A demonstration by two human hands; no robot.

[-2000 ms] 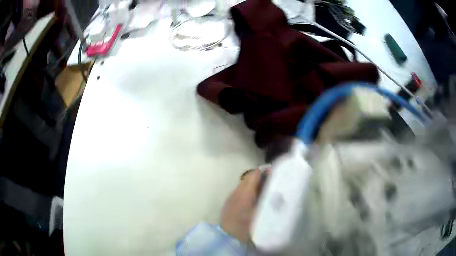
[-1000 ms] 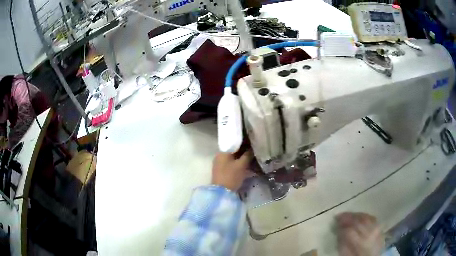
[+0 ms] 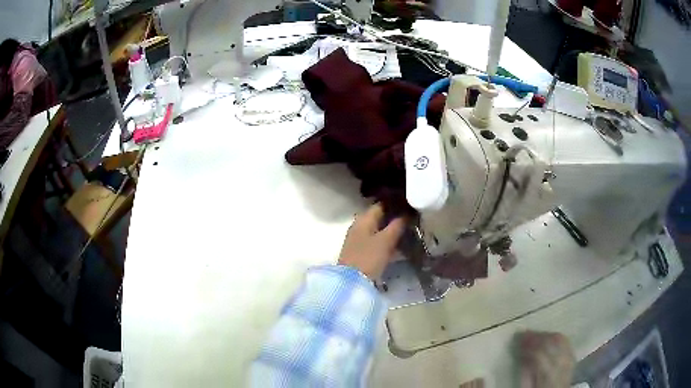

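A dark maroon garment panel (image 3: 364, 114) lies bunched on the white table behind and left of the sewing machine head (image 3: 485, 167). My left hand (image 3: 373, 241) is at the left of the needle area, its fingers on the maroon fabric, which runs under the head. A small maroon piece (image 3: 464, 264) shows around the presser foot. The needle itself is hard to make out. My right hand (image 3: 542, 359) is blurred at the table's front, right of the machine's bed; whether it holds anything cannot be told.
A white lamp (image 3: 426, 168) hangs on a blue tube beside the head. The control panel (image 3: 608, 81) stands behind. Black snips (image 3: 570, 227) lie on the bed. A pink tray (image 3: 154, 126) is at the back left, a white basket (image 3: 103, 367) low left. A person sits far left.
The view has shifted, with the machine now further right. My left hand stays on the fabric beside the head. My right hand stays near the table's front edge.
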